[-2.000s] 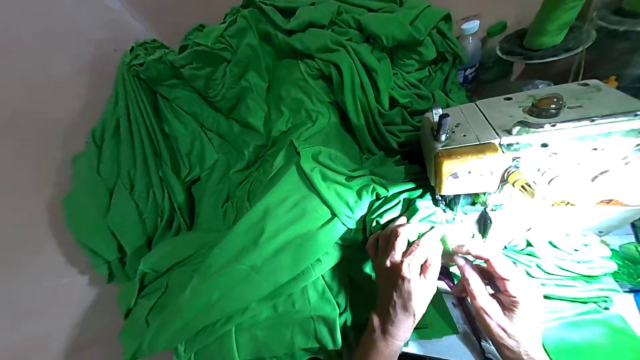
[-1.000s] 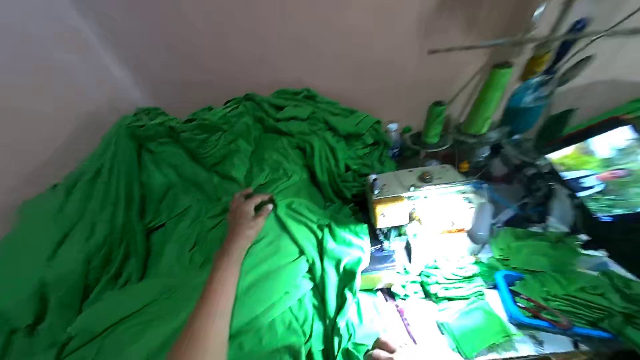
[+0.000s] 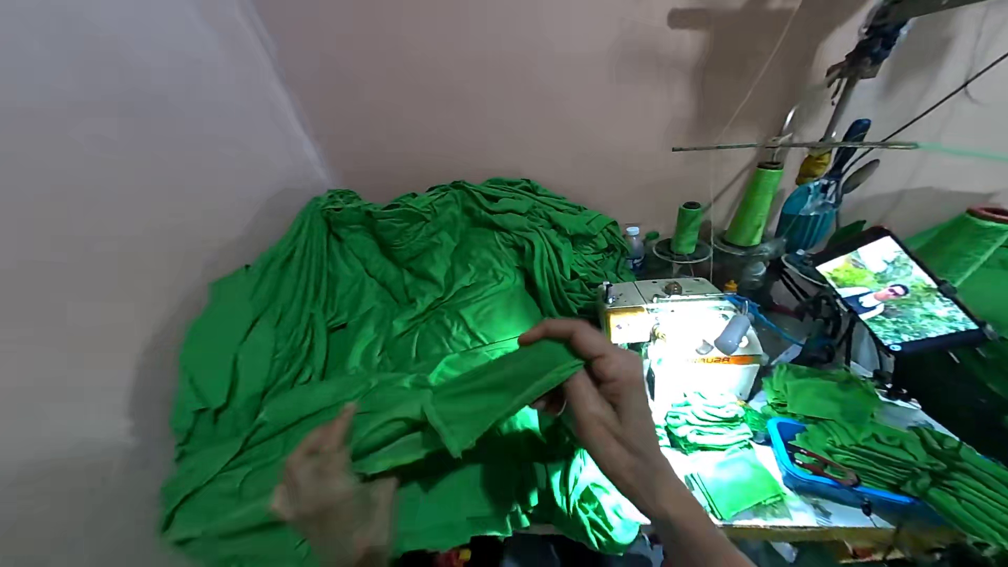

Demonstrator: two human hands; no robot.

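A large heap of green knit fabric [image 3: 417, 283] covers the left and middle of the view. My right hand [image 3: 606, 402] pinches the end of a green fabric piece [image 3: 496, 386] between thumb and fingers, raised before the heap. My left hand [image 3: 335, 488], blurred, is over the fabric at the lower left with its fingers apart; nothing shows in its grasp. Just right of the heap stands a lit white sewing machine [image 3: 693, 331], its needle area partly hidden by my right hand.
Folded green pieces [image 3: 709, 421] lie beside the machine. A blue tray [image 3: 787, 457] holds scissors and green pieces. Green thread cones [image 3: 756, 206] stand behind, near a small bottle [image 3: 634, 248]. A tablet [image 3: 898, 291] leans at the right, and a thin rod [image 3: 795, 146] crosses above.
Both hands have left the machine's needle area. My right hand now holds up a fabric end; my left hand has moved lower on the heap. The view has swung up and right.
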